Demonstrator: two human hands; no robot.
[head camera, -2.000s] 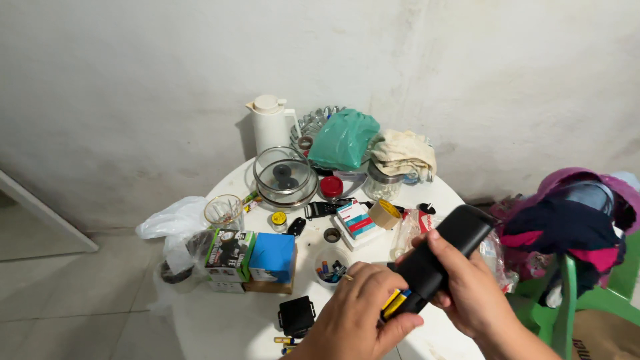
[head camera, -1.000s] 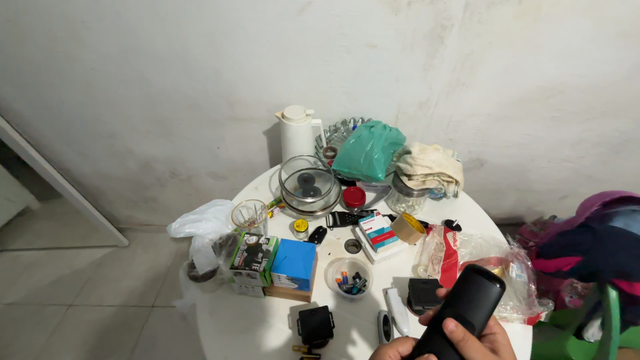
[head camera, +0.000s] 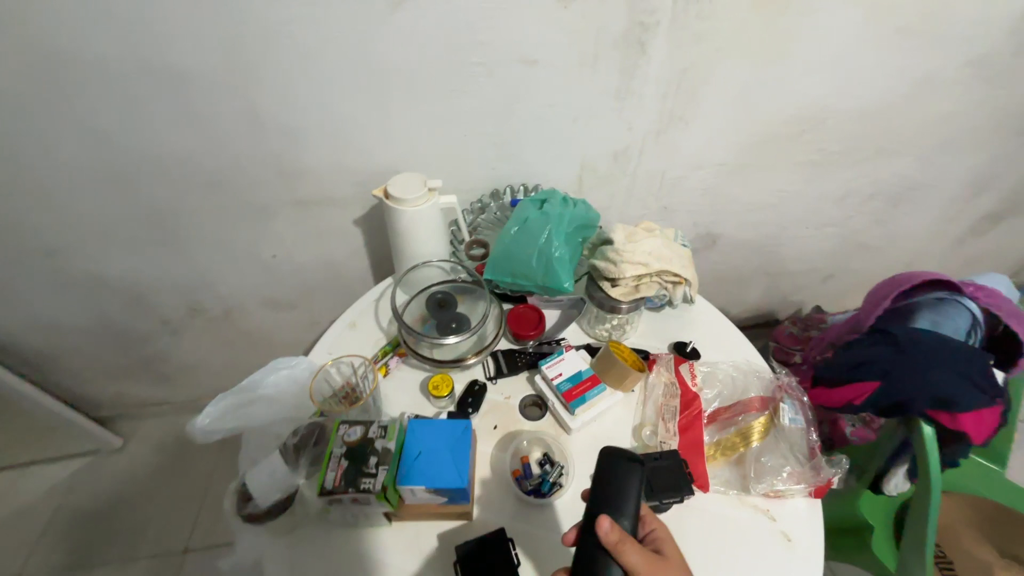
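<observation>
My right hand (head camera: 652, 548) holds a long black handheld device (head camera: 612, 508) upright at the bottom, thumb across its front and fingertips around its left side. My left hand does not show. Just behind the device is a clear round tub (head camera: 498, 460) with several small batteries (head camera: 540, 474) in it. A black plastic case (head camera: 666, 478) lies right beside the held device, and a similar black case (head camera: 486, 554) is at the bottom edge, to its left. The device's lower end is cut off by the frame.
Around them on the round white table (head camera: 768, 544) are a blue box (head camera: 436, 460), a tape roll (head camera: 618, 366), clear plastic packaging (head camera: 752, 432), a glass bowl (head camera: 442, 316), a white jug (head camera: 416, 228) and a green bag (head camera: 544, 244). A green chair (head camera: 924, 488) with clothes stands at right.
Two seconds ago both hands were on the black device, with yellow batteries showing in it; now its dark front shows and only the right hand is seen on it. The device is lower in view.
</observation>
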